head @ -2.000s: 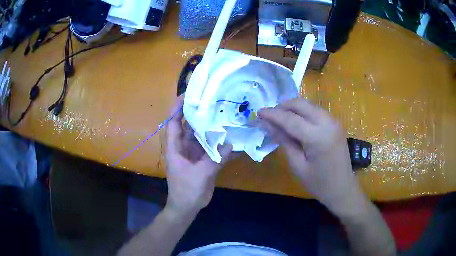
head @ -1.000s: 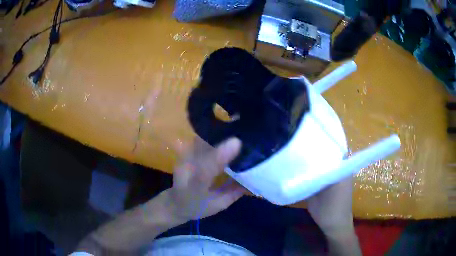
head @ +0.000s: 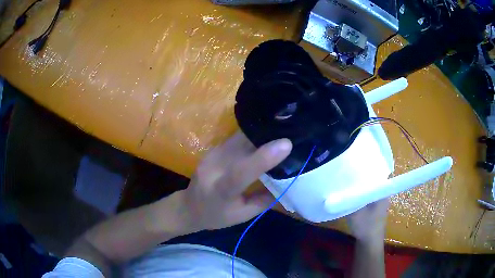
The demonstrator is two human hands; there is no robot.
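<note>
The white camera housing (head: pixel 347 174) is held tilted above the bench, its two white antennas (head: pixel 407 180) pointing right. A black inner bracket (head: pixel 271 92) with round parts sits at its open side. My left hand (head: pixel 233 174) grips the near left edge, thumb on the black part. My right hand (head: pixel 370 220) is under the housing and mostly hidden by it; it supports the shell from below. A blue wire (head: pixel 249 225) hangs from the black part towards my lap. Thin multicoloured wires (head: pixel 399 126) come out over the right side.
The silver metal box (head: pixel 350 38) stands on the orange bench (head: pixel 179 70) behind the housing. A dark electric screwdriver (head: pixel 418 59) lies beside it. Black cable ends (head: pixel 46 35) lie at the far left. Dark clutter is at the upper right.
The housing has been turned from its inner white side to show the black bracket, antennas now pointing right. My left hand has moved to its left edge, my right hand beneath. The multicoloured wires now show.
</note>
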